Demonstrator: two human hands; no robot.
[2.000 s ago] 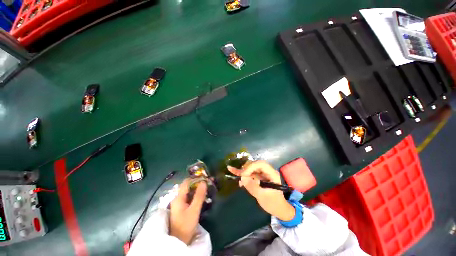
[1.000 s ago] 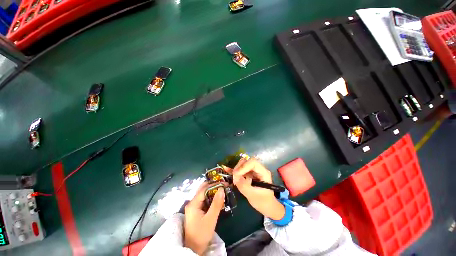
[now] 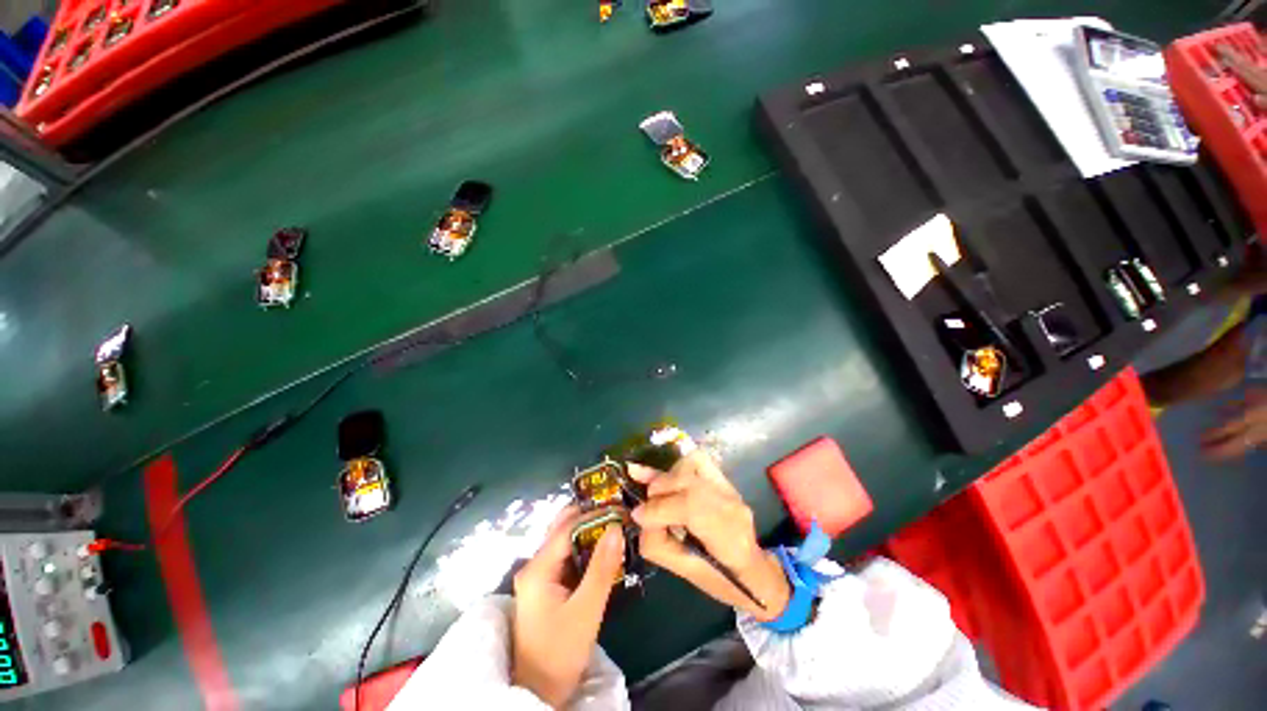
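Note:
My left hand [image 3: 563, 618] holds an open device unit [image 3: 600, 486] with gold and orange insides, its two parts one above the other. My right hand [image 3: 709, 535] is at the unit's right side, its fingertips touching or very near it. A thin dark pen-like tool, likely tweezers [image 3: 725, 572], lies along the right hand; its tip is hidden by the fingers. Yellow-gold adhesive pieces [image 3: 664, 436] lie on the bench just beyond the right hand. Another open unit [image 3: 364, 486] lies to the left.
Several open units [image 3: 459, 222] lie on the far green strip. A red pad [image 3: 821, 486] is right of my hand; a black tray [image 3: 889, 278] lies beyond. Whitish film scraps [image 3: 486, 549], a black cable [image 3: 403, 597] and the power supply [image 3: 63, 590] are left. Another person's hand [image 3: 1234, 428] shows at right.
Since the earliest frame, the held unit has come clearly into view with my right hand beside it. The tool now points down toward the wrist. Units on the far strip have moved slightly right.

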